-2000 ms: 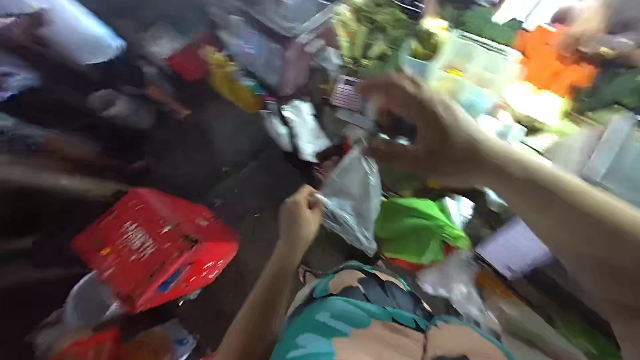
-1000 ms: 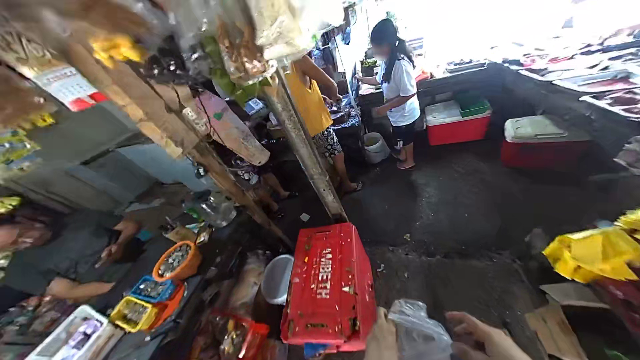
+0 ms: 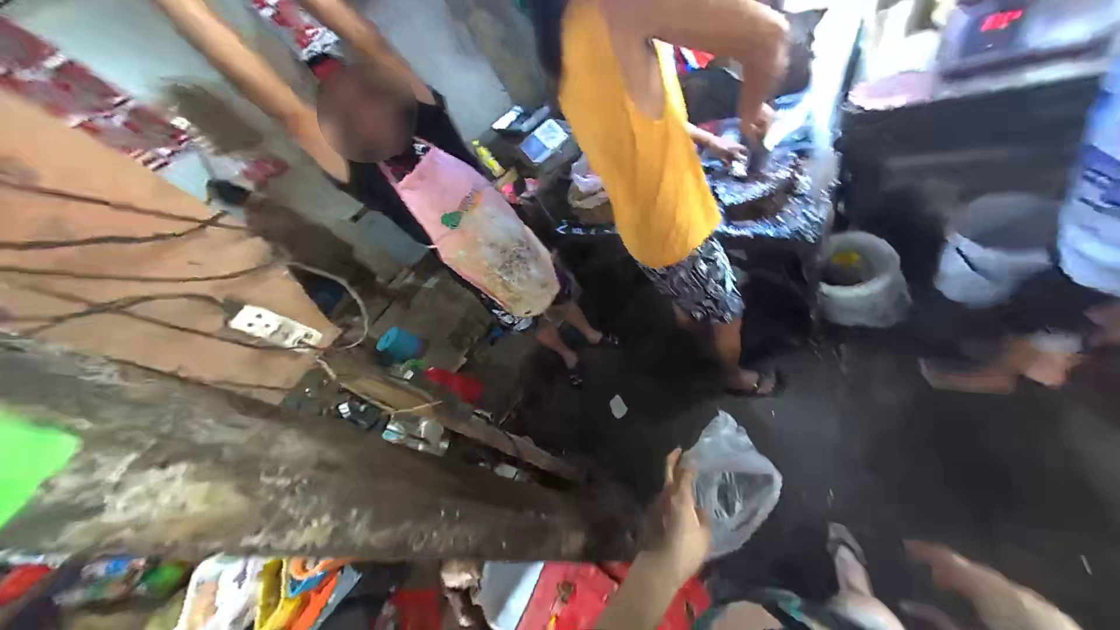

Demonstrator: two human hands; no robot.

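Observation:
My left hand (image 3: 682, 516) is closed on the edge of a clear plastic bag (image 3: 739, 490), which hangs open beside it above the dark wet floor. Inside the bag, any contents are too blurred to tell. Low at the right, my right hand (image 3: 971, 582) is blurred, apart from the bag, with its fingers loosely extended and nothing seen in it. Part of a red crate (image 3: 569, 595) shows below my left forearm.
A wooden beam (image 3: 262, 472) crosses the left, near a white power strip (image 3: 276, 326). A person in a yellow top (image 3: 639, 140) stands at a foil-covered table (image 3: 779, 197); another wears a pink apron (image 3: 490, 236). A white bucket (image 3: 862, 280) stands on the floor.
The view has swung strongly. The bag remains at my left hand, while my right hand, close to it a second ago, is now farther away to the right.

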